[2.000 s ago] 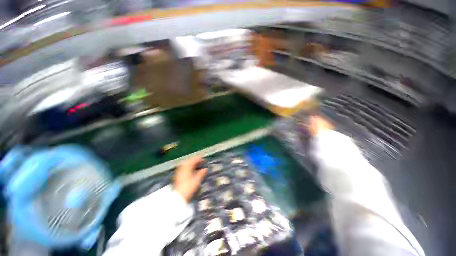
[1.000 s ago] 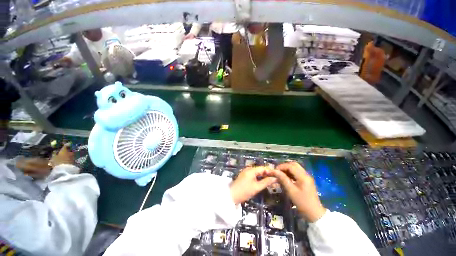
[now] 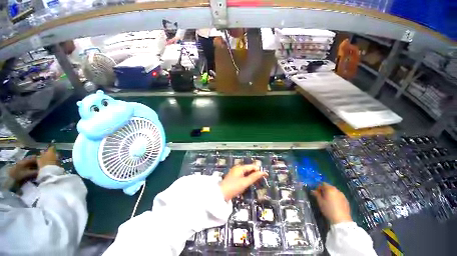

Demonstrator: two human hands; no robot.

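Note:
A clear blister tray point(image 3: 316, 239) lies on the green bench in front of me, with small black and white electronic modules point(image 3: 265, 214) in its square pockets. My left hand point(image 3: 239, 181) is over the upper middle of the tray, thumb and fingertips pinched together; whether a small part is between them cannot be told. My right hand point(image 3: 333, 202) is just right of the tray, fingers curled down beside the blue film scraps point(image 3: 309, 171); whether it holds anything cannot be told.
A light blue fan point(image 3: 123, 145) stands left of the tray. Beyond a pale rail point(image 3: 240, 145) runs a green conveyor belt point(image 3: 260, 117) with one loose module point(image 3: 200, 131). More module trays point(image 3: 396, 175) lie at right. Another person's hands point(image 3: 35, 165) are at far left. A shelf beam crosses above.
My hands were together over the tray. My right hand has moved right and down to the blue scraps, while my left hand stays over the tray. The camera view has shifted slightly.

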